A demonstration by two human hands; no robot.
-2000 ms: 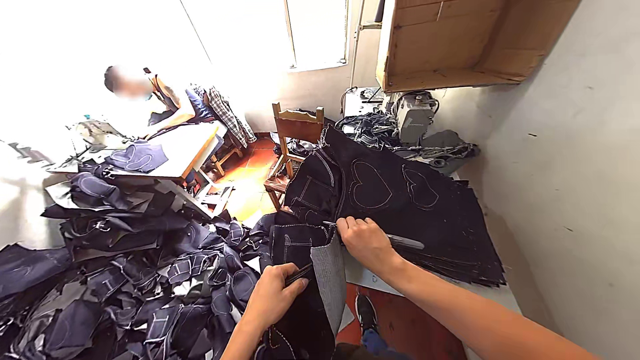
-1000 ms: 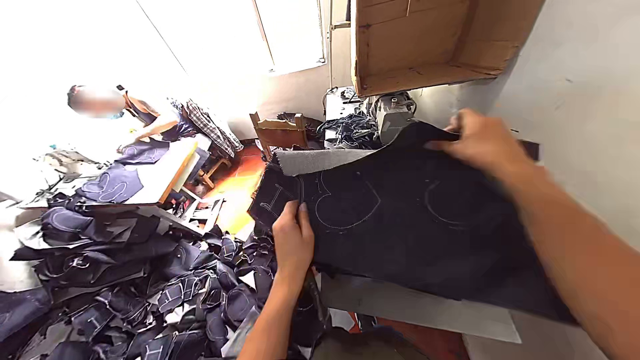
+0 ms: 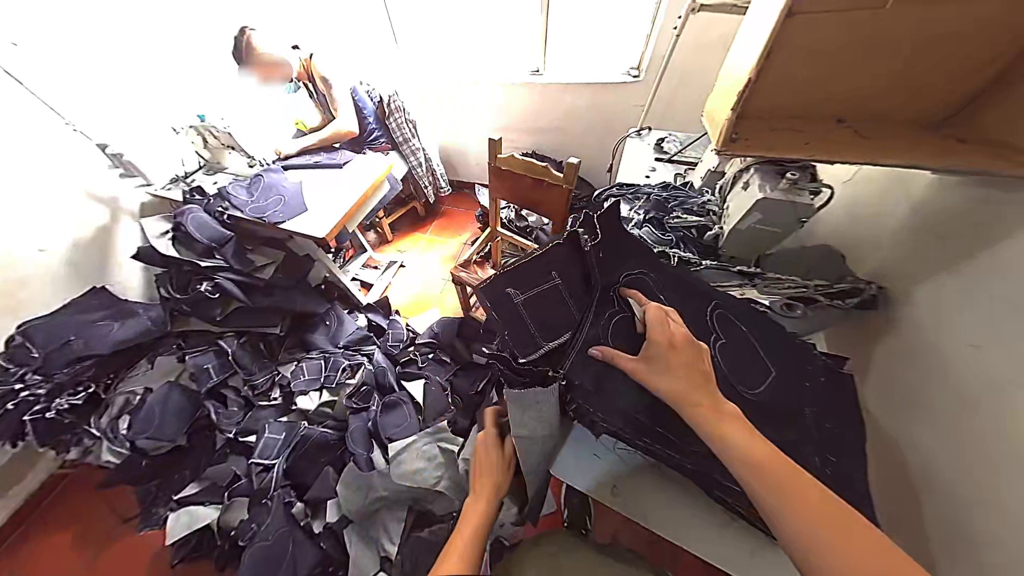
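A stack of dark denim panels (image 3: 800, 432) with stitched heart outlines lies on a light table (image 3: 632, 488). My right hand (image 3: 672, 352) is over the top panel with thumb and fingers spread; a small pale object (image 3: 637, 314) shows beside the index finger, and its kind is unclear. My left hand (image 3: 492, 460) is lower, beside a grey flap of denim (image 3: 532, 428) at the table's near left edge; what its fingers hold is hard to see. A denim piece with a stitched pocket (image 3: 538, 316) lies left of the heart panel.
A large heap of denim pieces (image 3: 296, 432) covers the floor at left. A person (image 3: 320, 120) sits by a sewing machine (image 3: 212, 148) at another table (image 3: 352, 200). Ahead stands a wooden chair (image 3: 530, 188). An open cardboard box (image 3: 864, 88) juts out above, right of a machine (image 3: 768, 212).
The heart-stitched panel, raised between both hands a second ago, now lies on the stack. My right hand has moved left and down, away from the panel's far edge; my left hand has moved lower.
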